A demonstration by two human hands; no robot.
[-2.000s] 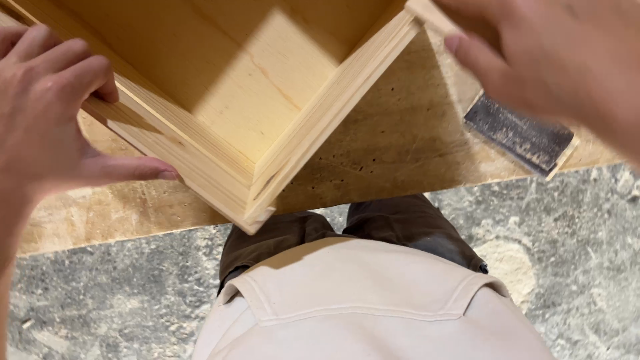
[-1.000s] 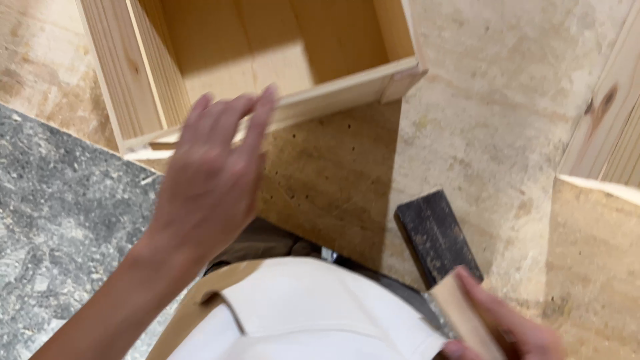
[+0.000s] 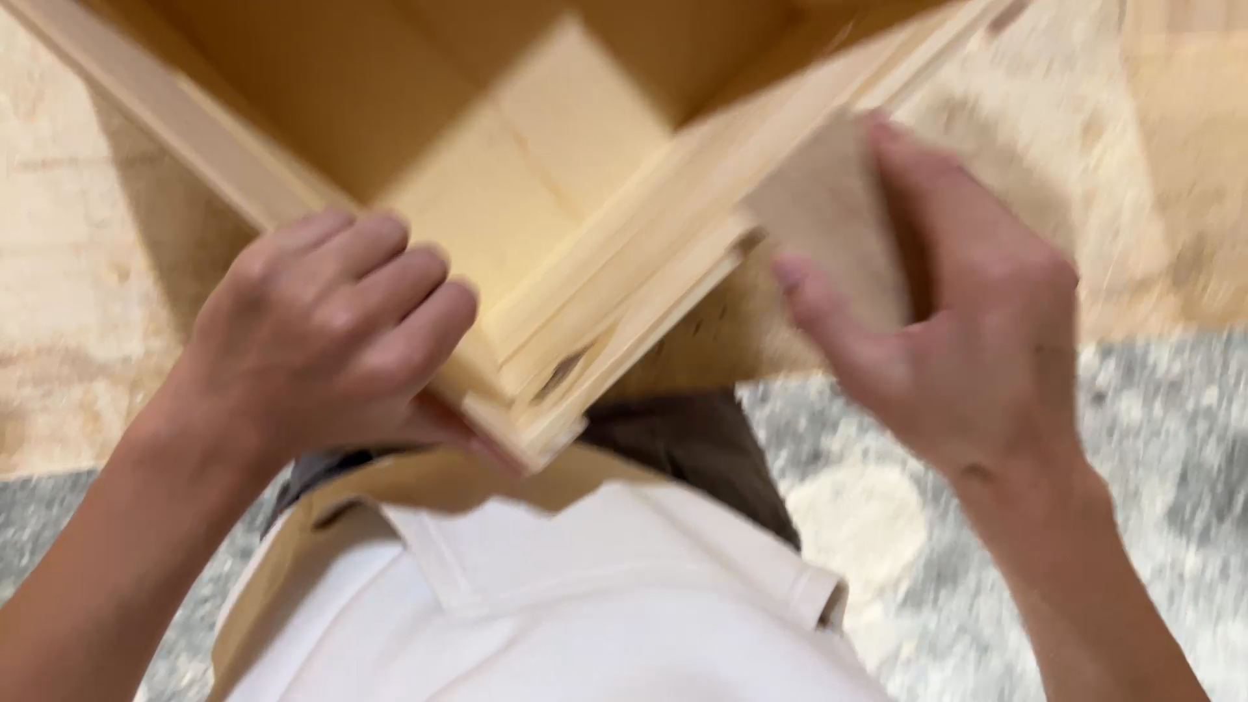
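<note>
A pale wooden box, open at the top, stands with one corner pointed at my body. My left hand grips its left wall close to that corner, fingers curled over the rim and thumb below. In my right hand is a flat rectangular block, light brown on its visible face, held between thumb and fingers beside the box's right wall. Blur hides whether the block touches the wall. A dark knot marks the wood near the front corner.
The box is over a worn wooden workbench, whose front edge runs just before my body. Below lies a grey mottled floor with a pale round patch. Pale boards show at the top right.
The box has turned so a corner points at me. My left hand has gone from the near rim to the left wall. My right hand has brought the block up beside the right wall.
</note>
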